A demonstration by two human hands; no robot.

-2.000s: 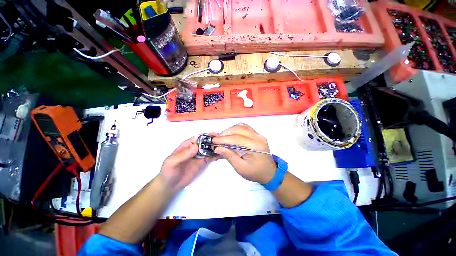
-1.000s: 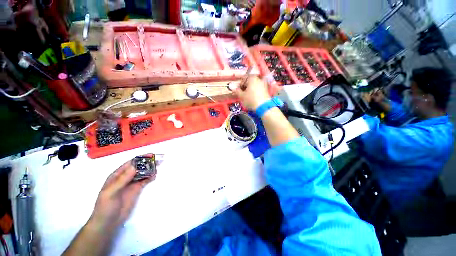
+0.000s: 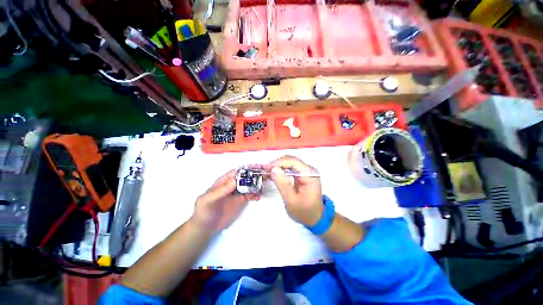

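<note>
My left hand [image 3: 219,202] holds a small silver-white device housing [image 3: 248,180] with dark parts inside, its open side up, above the white sheet. My right hand [image 3: 299,192] grips thin metal tweezers [image 3: 292,174], with their tip at the upper part of the housing. The tweezers' far end points right. Whether the tip holds a part is too small to tell.
A narrow red-orange parts tray [image 3: 315,136] lies behind the hands. A tape-wrapped round container [image 3: 388,158] stands at right, a grey electric screwdriver [image 3: 126,205] and an orange multimeter [image 3: 77,167] at left. A red and black pen cup [image 3: 199,71] stands at upper left.
A second ago my right hand was raised at the right over the trays; now it is back at the housing with the tweezers. The view has turned back left, and the other person is out of view.
</note>
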